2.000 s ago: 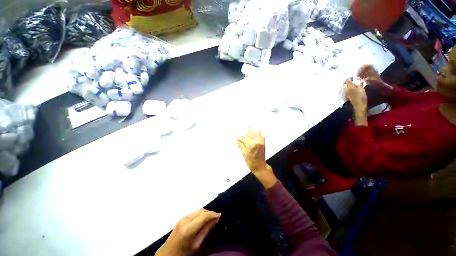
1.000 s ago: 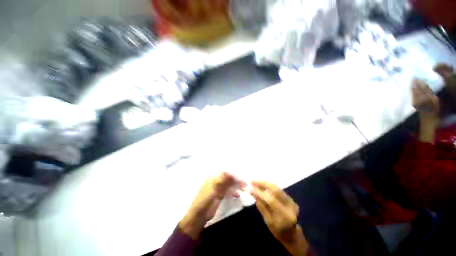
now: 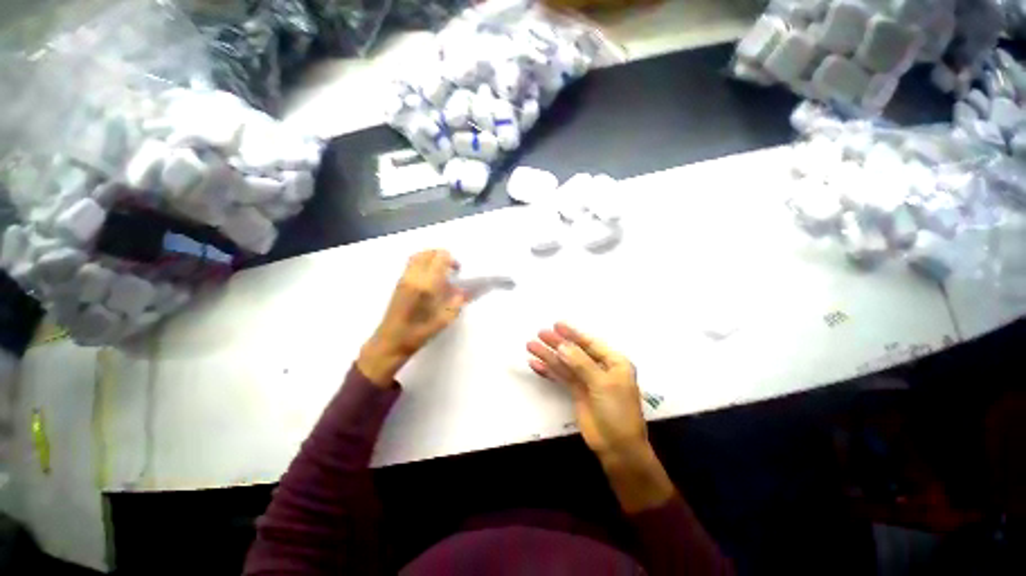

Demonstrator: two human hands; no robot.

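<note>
My left hand (image 3: 419, 302) is over the white bench, fingers curled and thumb close to them. A small greyish-white piece or shadow (image 3: 489, 284) shows beside its fingertips; whether the hand grips anything is washed out by glare. My right hand (image 3: 593, 380) is above the bench's front part, fingers spread a little, with nothing visible in it. The hands are apart. Loose white cases lie beyond them near the dark strip, one of them (image 3: 532, 185) left of a small cluster (image 3: 587, 200).
A clear bag of white cases (image 3: 180, 163) stands left, with a dark phone (image 3: 169, 242) against it. A bag of blue-marked cases (image 3: 484, 96) and a pale card (image 3: 407, 174) are at the rear. More bagged cases (image 3: 866, 186) lie right. A yellow stick (image 3: 41, 439) is far left.
The view has turned left. My hands, together around a small white piece a second ago, have separated: the left reaches farther onto the bench, the right has opened. The neighbouring worker's hands have left view.
</note>
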